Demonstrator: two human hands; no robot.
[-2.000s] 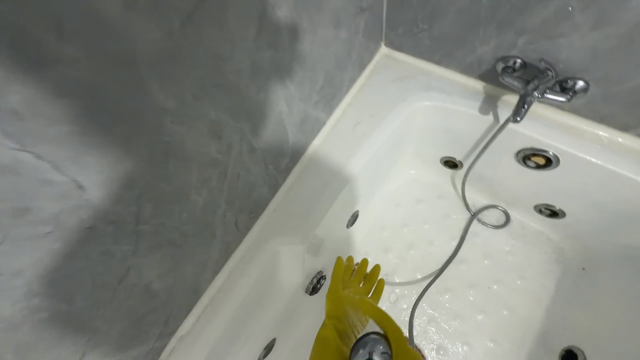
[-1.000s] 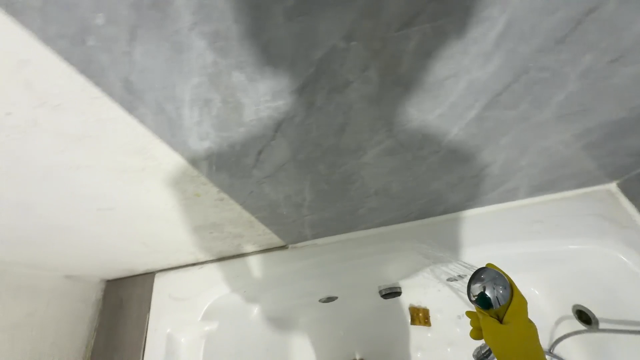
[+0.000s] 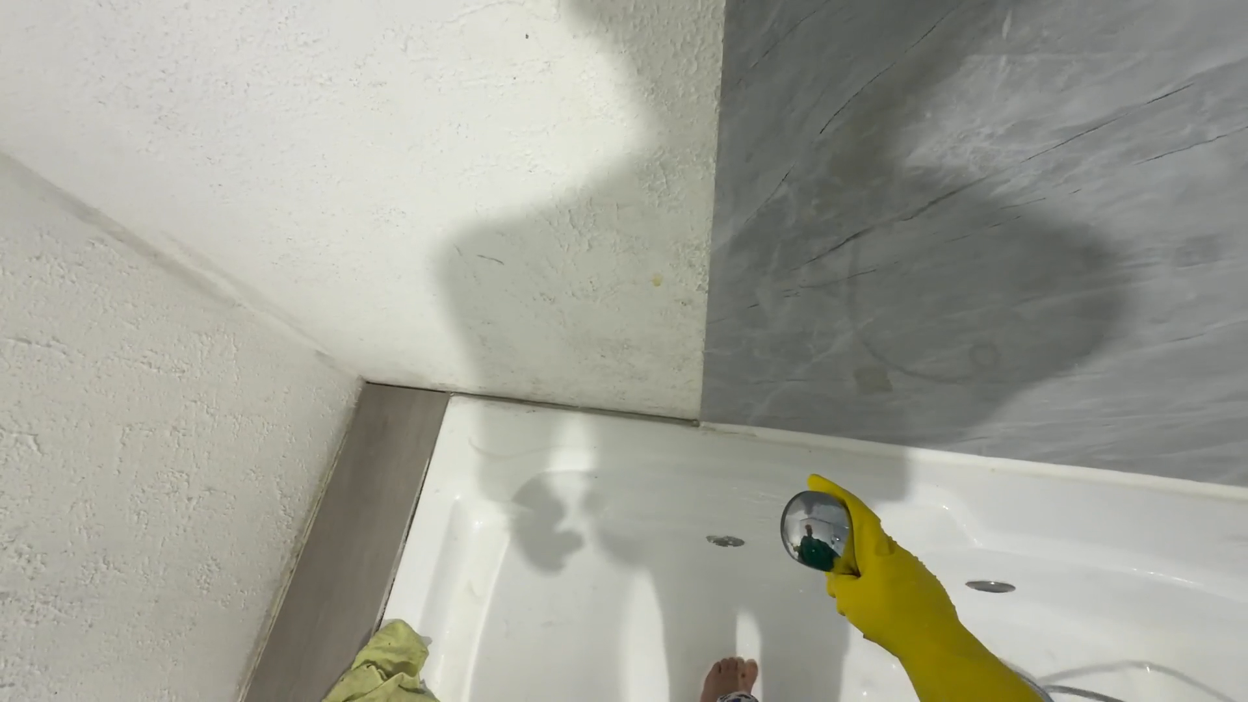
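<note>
My right hand point(image 3: 892, 580), in a yellow rubber glove, reaches in from the lower right and grips a chrome handheld shower head point(image 3: 815, 529) over the white bathtub point(image 3: 575, 614). The shower head's rounded, mirror-like back faces the camera; the gloved hand covers its handle. A metal shower hose point(image 3: 1077, 690) lies partly in view at the lower right. Two metal jet fittings are set in the tub wall, one point(image 3: 725, 540) left of the shower head and another point(image 3: 990, 587) right of the glove. My left hand is out of view.
A bare foot point(image 3: 729, 675) stands in the tub at the bottom edge. A yellow-green cloth point(image 3: 385, 668) lies at the tub's left rim, by a grey ledge point(image 3: 366, 507). Rough white walls point(image 3: 546, 292) and a grey marbled panel point(image 3: 985, 244) rise behind the tub.
The view has swung far left, to the tub's other end. The open gloved hand and wall faucet seen two seconds ago are out of view. The shower head stays in my right hand.
</note>
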